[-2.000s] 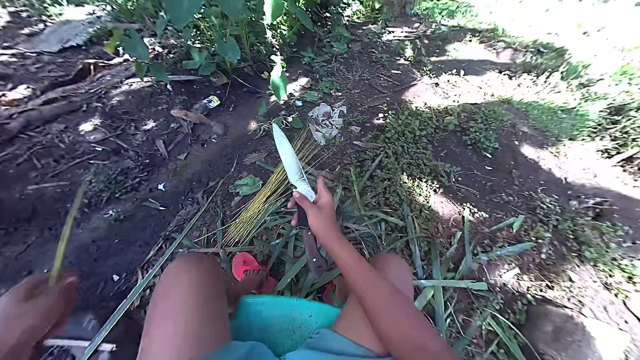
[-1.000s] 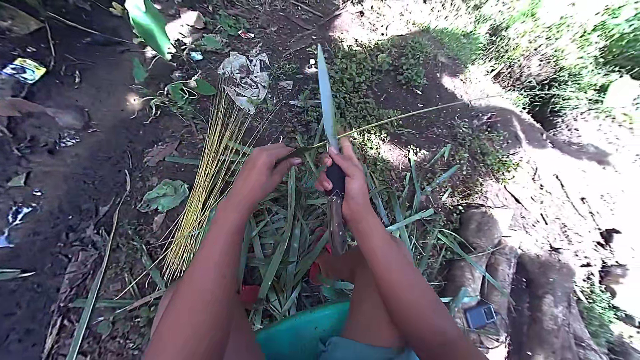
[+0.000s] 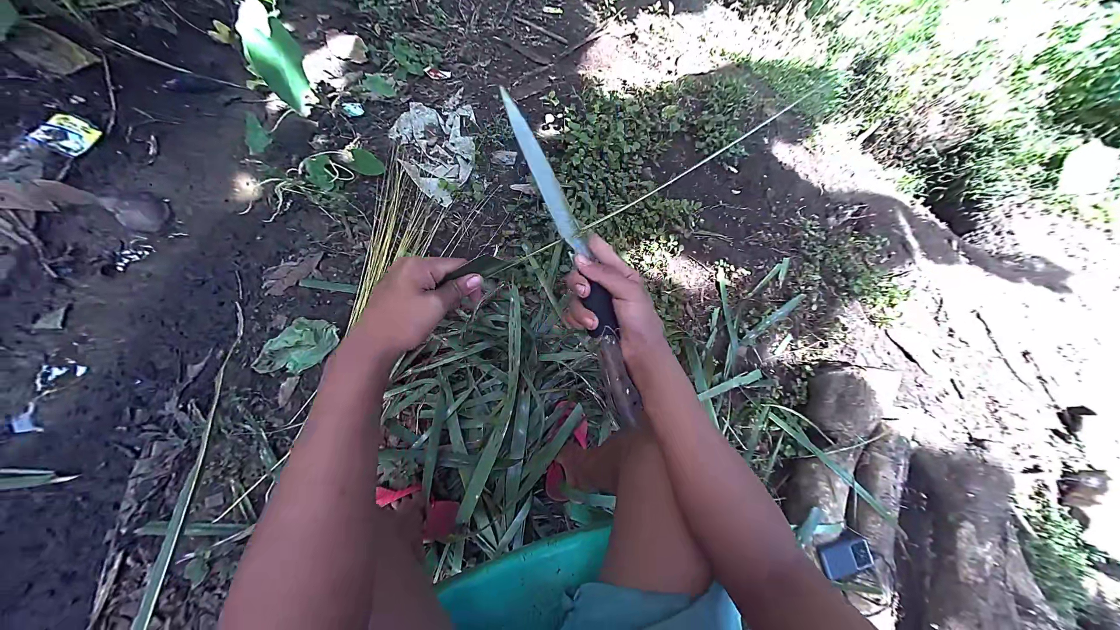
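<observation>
My right hand (image 3: pixel 612 293) is closed around the dark handle of a large knife (image 3: pixel 544 175), its blade pointing up and slightly left. My left hand (image 3: pixel 416 302) pinches the dark green end of a long leaf strip (image 3: pixel 674 179). This thin strip runs up to the right, crossing the knife near the base of the blade, by my right thumb. Left of the knife, a bundle of yellow-green stalks (image 3: pixel 394 223) lies on the ground, partly behind my left hand. Cut green leaf strips (image 3: pixel 490 420) are heaped below my hands.
A teal plastic basin (image 3: pixel 534 573) is under me, between my legs. Red footwear (image 3: pixel 442 518) shows by the leaf heap. Logs (image 3: pixel 954 525) and a small dark device (image 3: pixel 844 556) lie at the lower right. A crumpled wrapper (image 3: pixel 436 144) and a yellow packet (image 3: pixel 66 134) rest on the soil.
Two seconds ago my left hand was at the far lower left with a strip; it has come to beside the knife. Since one second ago the blade has tilted further left.
</observation>
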